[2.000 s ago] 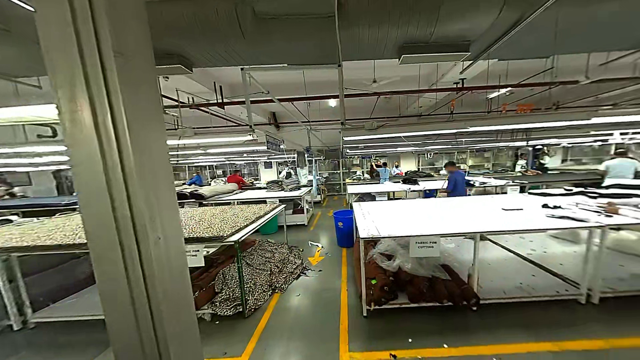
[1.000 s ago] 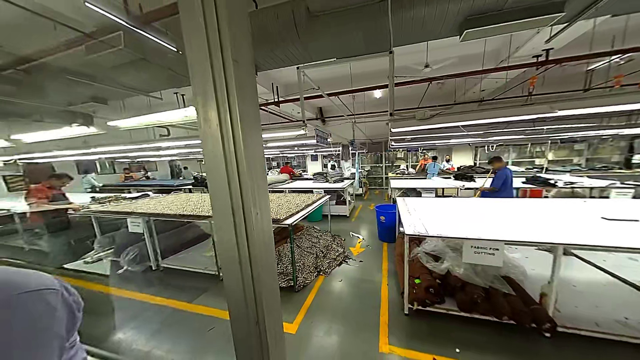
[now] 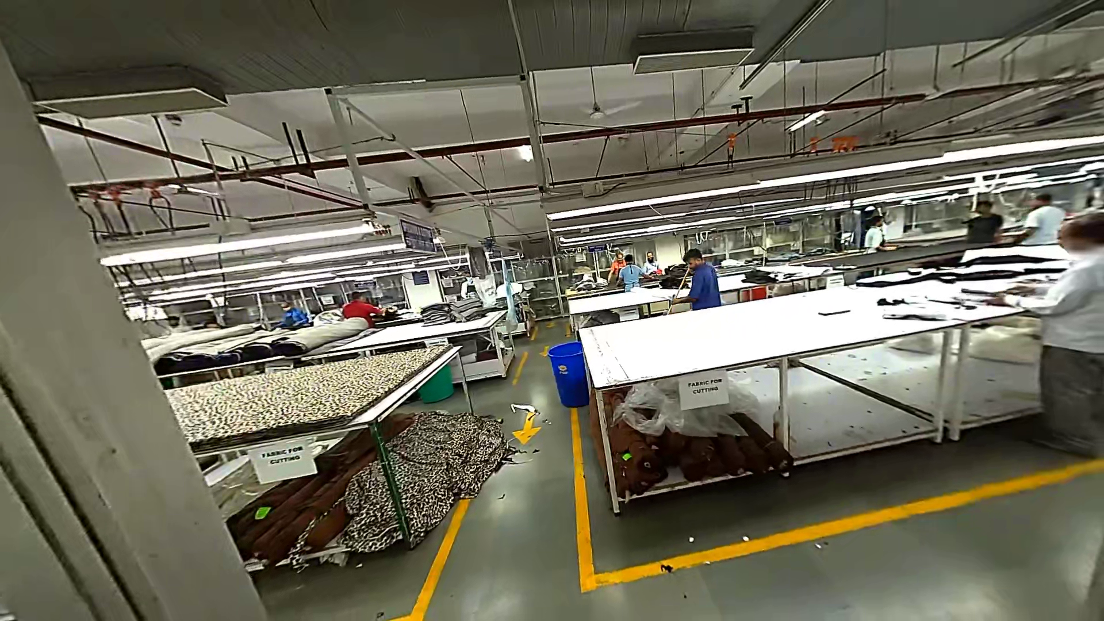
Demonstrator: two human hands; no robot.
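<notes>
Neither my left hand nor my right hand shows in the head view. On the right stands a long white cutting table (image 3: 716, 336), with brown fabric rolls (image 3: 703, 455) and clear plastic film (image 3: 664, 410) on its lower shelf. Spotted fabric (image 3: 302, 392) covers the table on the left. More spotted cloth (image 3: 431, 474) hangs down to the floor beside that table, next to brown rolls (image 3: 319, 509).
A grey pillar (image 3: 112, 388) rises close by on the left. Yellow lines (image 3: 582, 500) mark an aisle between the tables, with a blue bin (image 3: 569, 374) and a green bin (image 3: 437, 385) beside it. A person in white (image 3: 1069, 302) stands at the right table; others work farther back.
The view has swung, and the pillar now stands at the left edge. The person in white at the right table's far end is now in view.
</notes>
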